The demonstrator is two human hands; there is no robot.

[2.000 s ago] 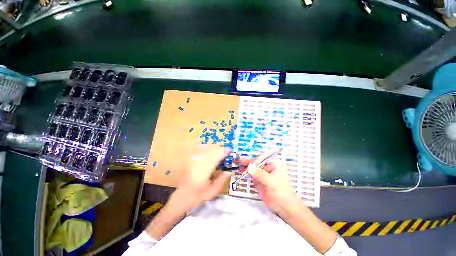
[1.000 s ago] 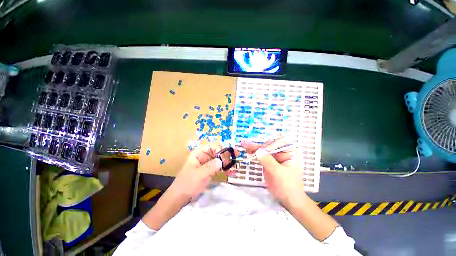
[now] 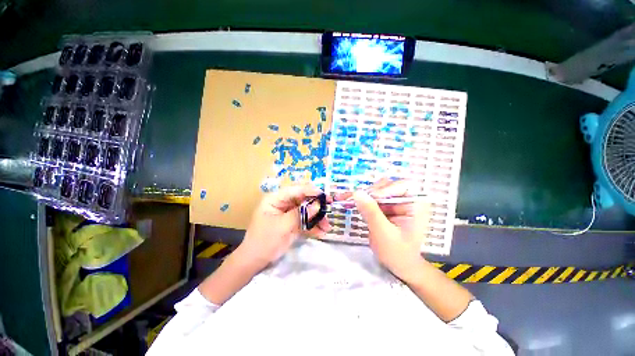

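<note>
My left hand (image 3: 278, 221) holds a black watch case (image 3: 313, 212) upright and tilted, over the near edge of the boards. My right hand (image 3: 391, 226) holds thin silver tweezers (image 3: 407, 199), their tips at the case's right side. A tiny part at the tips is too small to tell. The white parts tray (image 3: 456, 167) with rows of slots lies under my right hand. Blue pieces (image 3: 296, 154) are scattered over the brown board (image 3: 226, 149) and the white tray.
A clear blister tray (image 3: 90, 125) with black cases stands at left. A lit smartphone (image 3: 367, 55) stands behind the white tray. A light-blue fan (image 3: 616, 149) is at right. An open drawer (image 3: 157, 257) with yellow-green cloth (image 3: 104, 247) is at lower left.
The view has tilted, so the bench sits higher in the picture. The case, blurred at first, was seen more face-on one second ago and is now turned more edge-on. Both hands stay close together.
</note>
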